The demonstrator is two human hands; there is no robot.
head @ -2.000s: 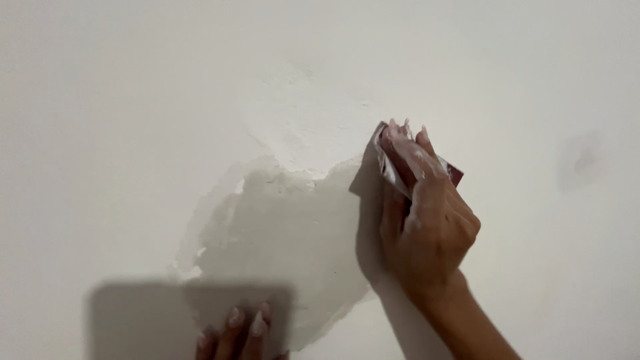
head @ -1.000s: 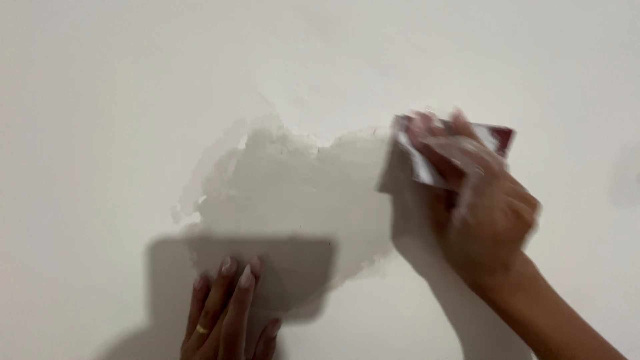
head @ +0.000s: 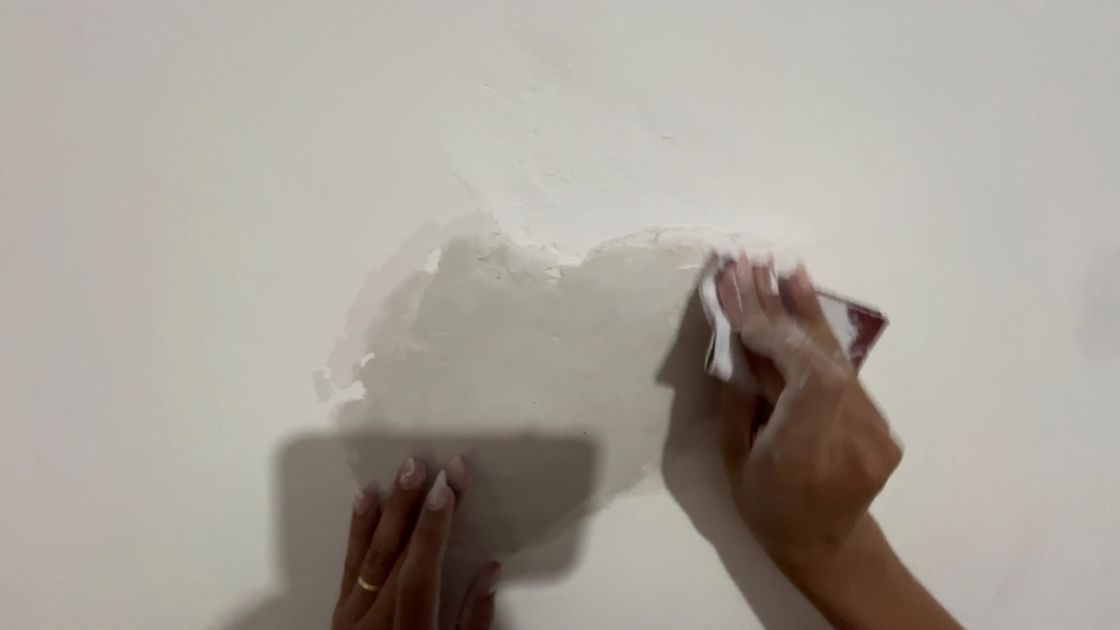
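A pale wall [head: 980, 157] fills the head view, with a bare greyish patch [head: 525, 350] at its middle, edged by chipped, ragged paint. At the patch's upper right edge my right hand [head: 805, 420] presses a folded sheet [head: 840, 319], white with a dark red corner, against the wall; it looks like sandpaper, but its underside is hidden. White dust coats the fingers of that hand. My left hand [head: 407, 551], with a ring on one finger, lies against the wall at the patch's lower left, fingers spread and holding nothing.
A rough whitish area [head: 569, 149] with small raised marks lies above the grey patch. A dark rounded shadow [head: 516, 499] falls over the patch's lower part, around my left hand. Another shadow runs beside my right arm. A faint smudge [head: 1102, 306] shows at the right edge.
My right hand, with the folded sheet in it, has shifted along the patch's upper right edge. My left hand stays at the lower left, with more of it in view than two seconds ago.
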